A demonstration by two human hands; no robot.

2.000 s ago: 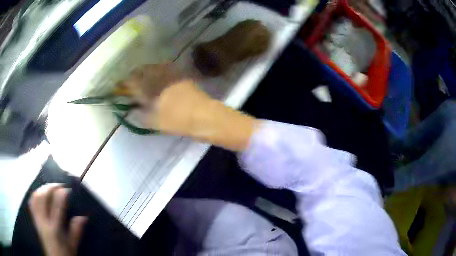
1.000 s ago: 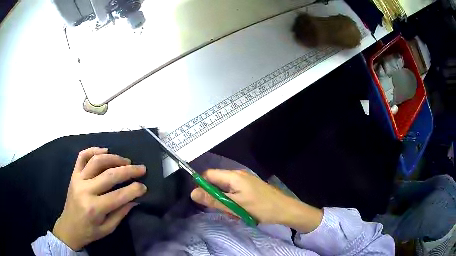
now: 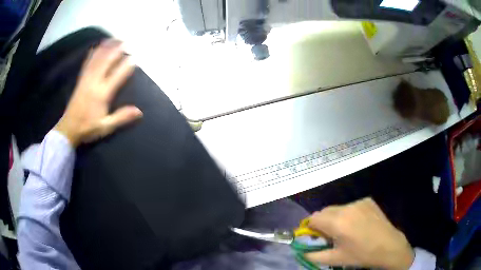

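Observation:
A large black fabric panel lies over the left of the white table and hangs past its front edge. My left hand lies flat on the panel's upper part, fingers apart, slightly blurred. My right hand holds scissors by their yellow and green handle loops, in front of the table edge. The blades point left, their tips at the panel's lower right corner; whether they touch or cut the cloth I cannot tell.
The machine head stands at the back, with a lit display. A brown brush lies on the right of the table. A printed ruler runs along the front edge. A red tray with whitish pieces is at the far right.
The panel has turned and now reaches farther up the table, with my left hand higher on it. The scissors were at its top edge and are now lower right, pointing left.

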